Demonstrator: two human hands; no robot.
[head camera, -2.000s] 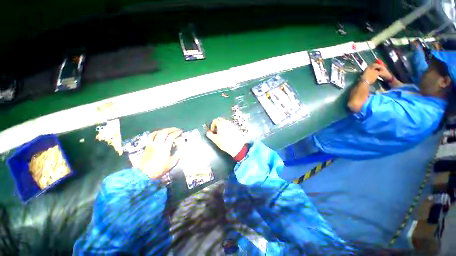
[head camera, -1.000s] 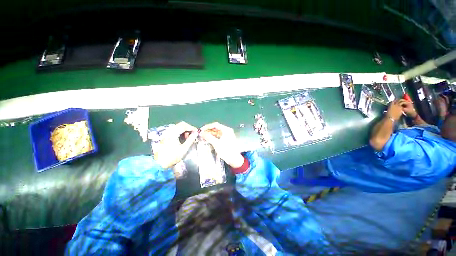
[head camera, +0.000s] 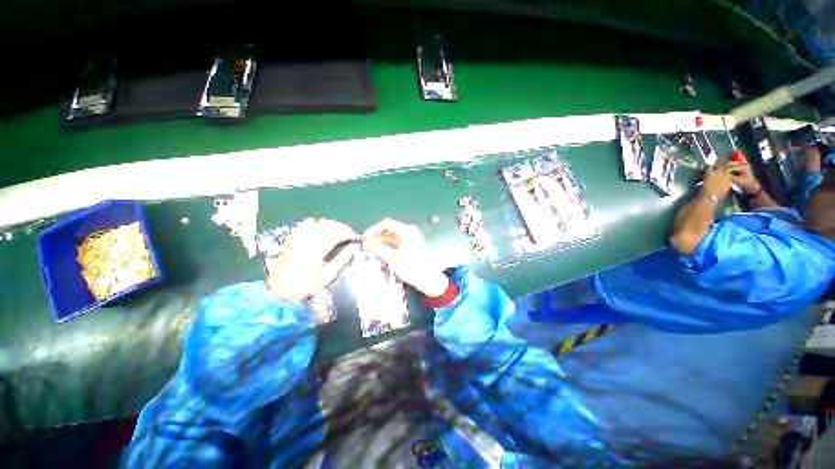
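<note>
A silver-white phone unit (head camera: 382,307) lies on the dark green bench mat below my hands. Another unit (head camera: 322,306) lies partly hidden under my left hand. My left hand (head camera: 312,260) and my right hand (head camera: 403,256) meet above the units, with fingertips almost touching. A tiny dark piece seems to be pinched between them; it is too small and blurred to name, and I cannot tell which hand holds it. A red band is at my right cuff.
Blue bin (head camera: 55,267) with beige pieces at far left; pale flakes (head camera: 240,218) beside it. Small reddish parts (head camera: 471,225) and waiting phone units (head camera: 554,203) on clear plastic are right. Beyond the white strip (head camera: 302,163), the green conveyor carries units. Another worker (head camera: 732,266) sits right.
My hands were apart two seconds ago; they have come together above the phone unit and remain there. The view has turned, and units on the belt appear further right than at first.
</note>
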